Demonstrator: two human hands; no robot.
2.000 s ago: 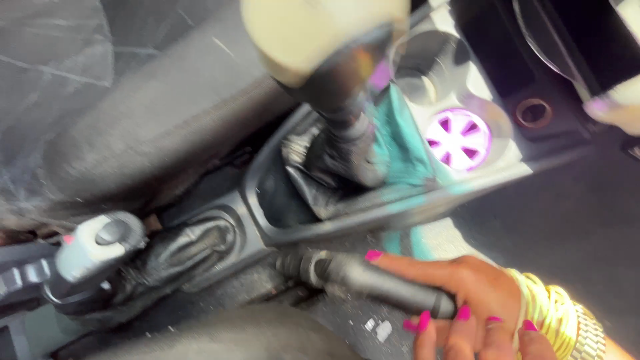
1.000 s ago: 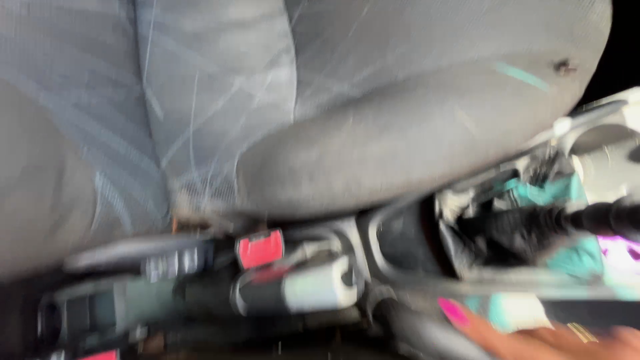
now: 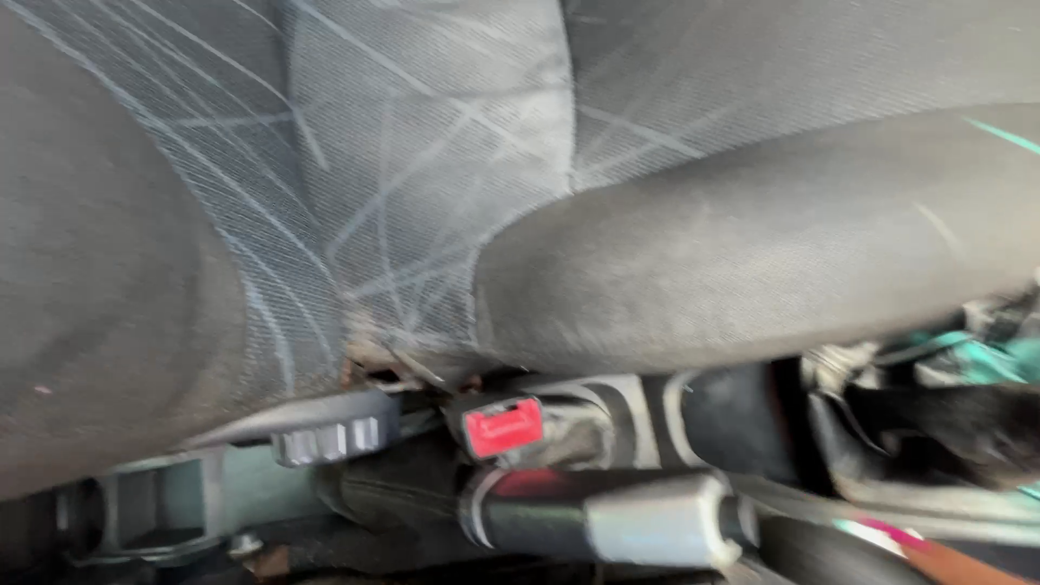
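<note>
Only a pink-nailed fingertip of my right hand (image 3: 934,548) shows at the bottom right edge. It lies against a dark tube-shaped tool (image 3: 821,556), whose shape is blurred and partly cut off by the frame. To the left of the tool is the handbrake lever (image 3: 658,520), with a pale grip end. Above the lever sits a seat belt buckle (image 3: 504,426) with a red button. My left hand is out of view.
The grey fabric car seat (image 3: 439,146) and its side bolster (image 3: 731,260) fill the upper part. Below runs the centre console (image 3: 723,422); teal cloth-like material (image 3: 975,357) lies by the gear lever area at the right. Seat controls (image 3: 333,439) are at the lower left.
The view has swung a long way from the gear lever and cup holders to the seat and handbrake. My right hand, seen gripping the dark tool earlier, now shows only a fingertip.
</note>
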